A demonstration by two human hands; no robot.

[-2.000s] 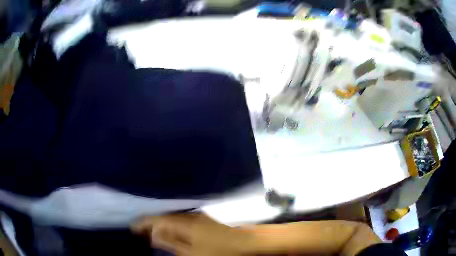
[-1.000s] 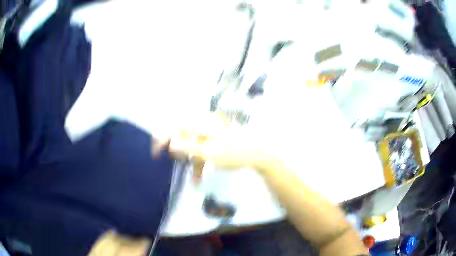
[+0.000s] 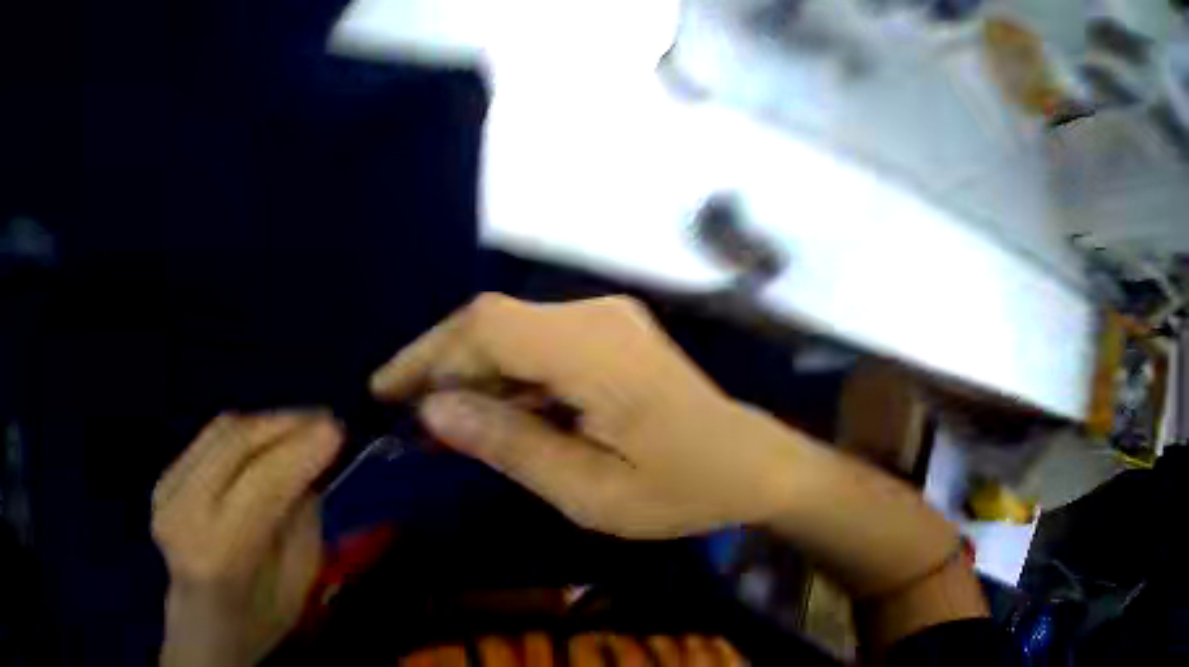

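Observation:
Dark navy cloth [image 3: 261, 170] fills the left of the view and hangs down from the table towards my lap. My left hand [image 3: 248, 515] is at the lower left, its fingers bent over the cloth's edge. My right hand [image 3: 593, 411] is at the centre, thumb and fingertips pinched at a dark edge of the cloth. A thin pale line, thread or seam, runs between the two hands. The picture is blurred, so whether a small tool is in my right fingertips cannot be told.
The white table [image 3: 887, 261] runs from upper centre to the right, with a dark worn spot near its front edge. A yellow-brown box of small items [image 3: 1111, 378] stands at its right end. Yellow and blue things lie below it. My shirt with orange lettering shows at the bottom.
My right hand has left the tabletop and come down to the cloth near my left hand. My left hand has come further into view. The view has turned down towards my lap.

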